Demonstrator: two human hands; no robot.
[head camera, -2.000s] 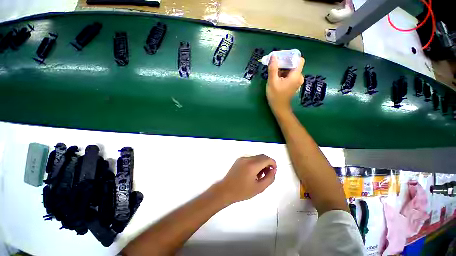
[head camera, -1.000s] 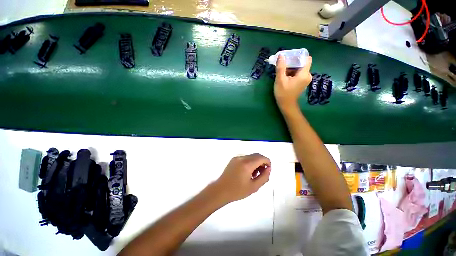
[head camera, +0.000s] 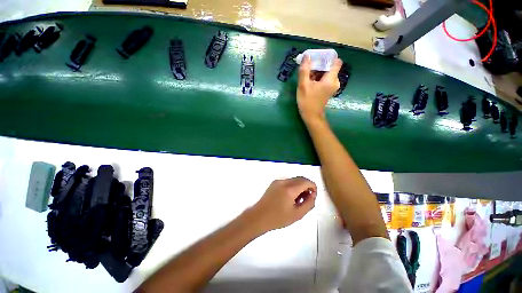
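Note:
My right hand (head camera: 317, 88) holds a small translucent white dropper bottle (head camera: 320, 59) over the green conveyor belt (head camera: 171, 120). The bottle lies nearly level, its tip pointing left above a black housing (head camera: 287, 65). Whether the tip touches it I cannot tell. Another housing (head camera: 343, 79) is partly hidden behind my right hand. Several more black housings lie spaced along the belt on both sides. My left hand (head camera: 289, 200) rests on the white worktop with its fingers curled; nothing shows in it.
A pile of black housings (head camera: 100, 220) lies at left on the white worktop (head camera: 194, 189), beside a grey-green block (head camera: 40, 186). At right lie dark green-handled pliers (head camera: 408, 254), a pink cloth (head camera: 458, 252) and printed packaging (head camera: 420, 213). A grey metal post (head camera: 420, 26) stands across the belt.
The housings on the belt have shifted right. My right hand and the bottle have moved left along the row, from one housing to the housing left of it. My left hand has stayed in place.

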